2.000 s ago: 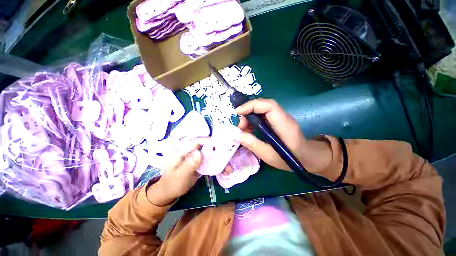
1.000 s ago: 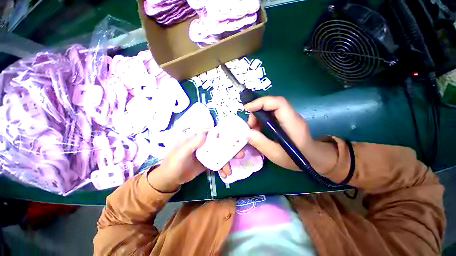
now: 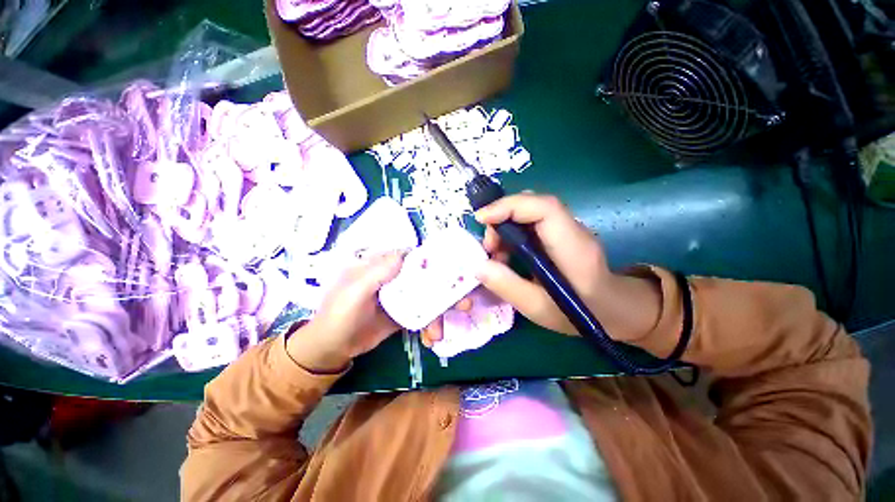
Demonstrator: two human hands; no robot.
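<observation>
My left hand (image 3: pixel 351 306) holds a pale pink plastic housing (image 3: pixel 430 277), some fingertips showing below it. My right hand (image 3: pixel 554 263) grips the black handle of a soldering iron (image 3: pixel 535 257); its metal tip points up and left, over the small white inserts and away from the housing. My right thumb is at the housing's right edge; whether it touches cannot be told. Another pink housing (image 3: pixel 475 326) lies partly hidden beneath the held one. A further housing (image 3: pixel 378 231) lies just beyond my left hand. The white inserts (image 3: pixel 459 162) lie in a loose pile beyond my hands.
A clear bag of pink housings (image 3: pixel 74 235) and a loose pile (image 3: pixel 280 186) are on the left. An open cardboard box (image 3: pixel 412 106) with stacked housings stands at top centre. A black fan (image 3: pixel 677 96) is upper right. Thin strips (image 3: pixel 414 361) lie near the bench edge. The iron's cord loops by my right wrist.
Since the earliest frame, the view has shifted, with the box now higher in the picture. The held housing has tilted slightly. Both hands keep their holds.
</observation>
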